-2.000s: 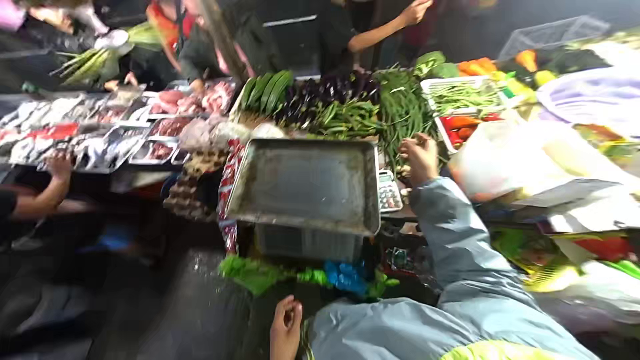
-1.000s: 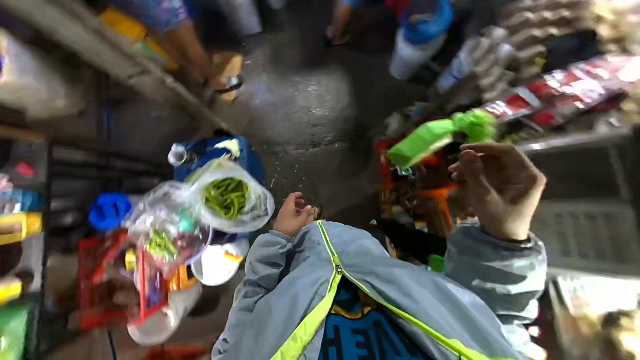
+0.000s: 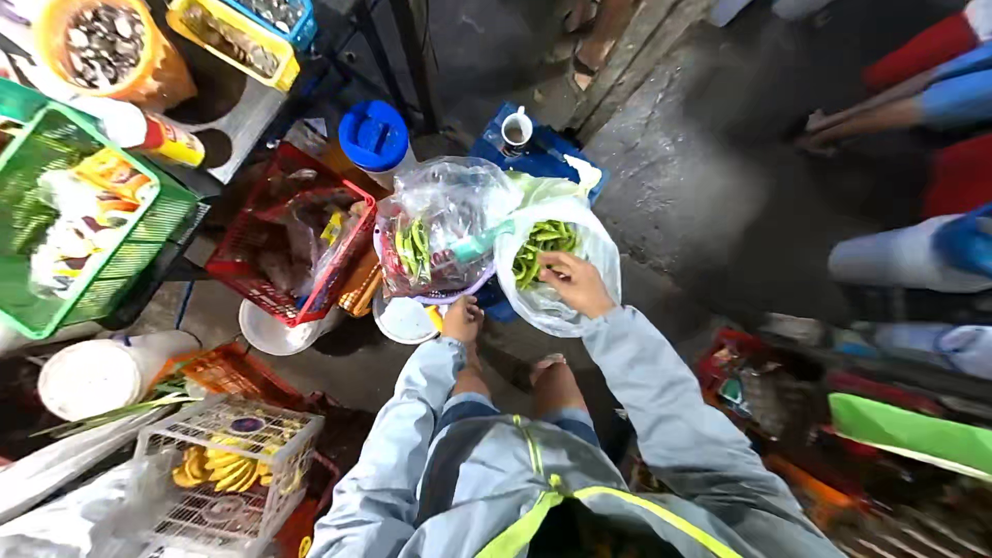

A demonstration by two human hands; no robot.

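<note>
My right hand (image 3: 577, 284) reaches into the mouth of a white plastic bag (image 3: 594, 231), its fingers at the green chili peppers (image 3: 535, 249) inside; whether it grips any cannot be told. My left hand (image 3: 463, 318) is by the near rim of a purple basket (image 3: 451, 297), fingers bent, and its grip cannot be made out. In that basket lies a clear plastic bag (image 3: 449, 190) with more green peppers (image 3: 413, 249) and red ones beneath. The bag of chili peppers stands right of the basket, touching or close to it.
A blue stool (image 3: 535, 159) bears a mug (image 3: 516, 130). Leftward are a blue-lidded container (image 3: 374, 136), a red crate (image 3: 333, 271), a green basket (image 3: 159, 225), a white bucket (image 3: 89, 380) and a crate with bananas (image 3: 225, 465). Other people's legs and hands show at the right.
The view has swung from the vegetable stall to the bags on the left. My right hand, over the floor near a green bag a second ago, is now in the bag of chili peppers.
</note>
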